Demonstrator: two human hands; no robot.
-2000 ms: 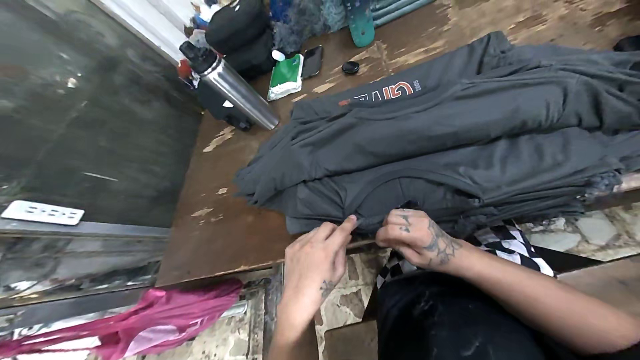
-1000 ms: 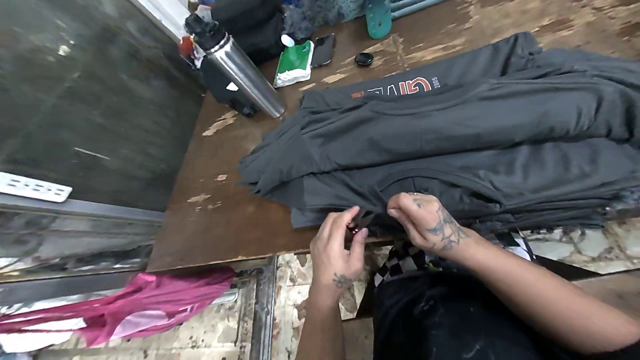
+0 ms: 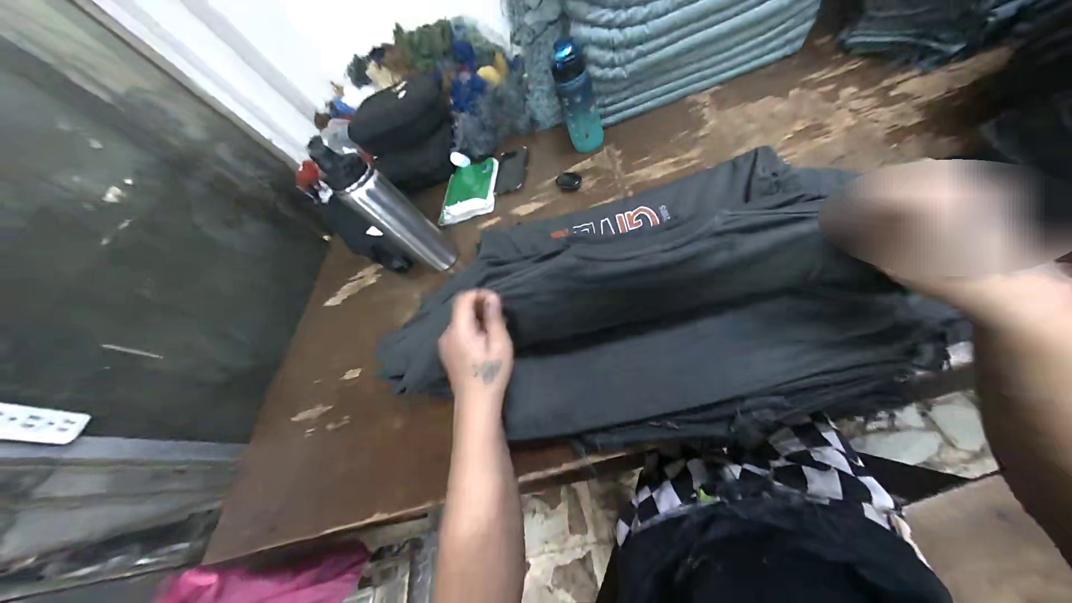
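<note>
A pile of dark grey printed T-shirts (image 3: 670, 285) lies across the wooden table. My left hand (image 3: 479, 343) is over the pile's left end, its fingers curled with thumb and fingertips near each other; whether cloth is between them cannot be told. Over the right end of the pile is my right hand (image 3: 946, 219), heavily blurred, so its fingers and anything in them are hidden. The nearest shirt's lower part lies fairly flat toward the table's front edge, with frayed-looking dark cloth under it.
A steel bottle (image 3: 398, 218) lies tilted at the left, near a green packet (image 3: 471, 191), a dark phone (image 3: 511, 170) and a small black object (image 3: 569, 181). Behind stand a teal bottle (image 3: 578, 105) and stacked blue-grey fabric (image 3: 695, 50). Pink cloth (image 3: 268, 576) hangs below the front edge.
My hands were close together at the pile's front edge; now they are far apart over its two ends. The curved neckline seen at the front no longer shows there. The view has shifted.
</note>
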